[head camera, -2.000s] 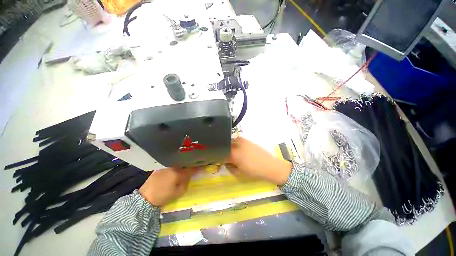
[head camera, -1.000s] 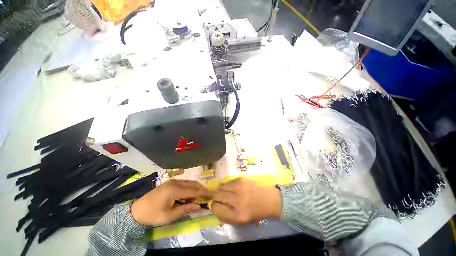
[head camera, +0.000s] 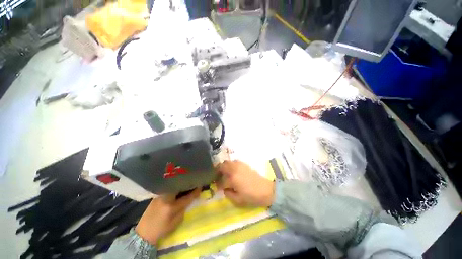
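Note:
The white sewing machine's dark grey head cover (head camera: 164, 161) with a red logo stands in front of me. My left hand (head camera: 164, 215) is below the head, its fingertips on a short dark piece (head camera: 186, 193) that looks like a webbing strap end. My right hand (head camera: 245, 184) is just right of the head, fingers curled together near the clamp area. A small yellow piece (head camera: 207, 191) shows between the hands. Whether my right fingers hold anything is hidden. The yellow tape guides (head camera: 223, 230) cross the work plate below the hands.
Loose black straps (head camera: 71, 212) fan out at left. A clear bag of silver hooks (head camera: 329, 157) lies right of the machine, with red cord (head camera: 309, 111) above it. A hook-ended strap bundle (head camera: 385, 157) lies far right. A control screen (head camera: 372, 25) and blue bin (head camera: 400, 71) are upper right.
Both hands have moved from over the yellow guides up to the machine head and are farther apart. The view has shifted, so the head cover sits lower and further left.

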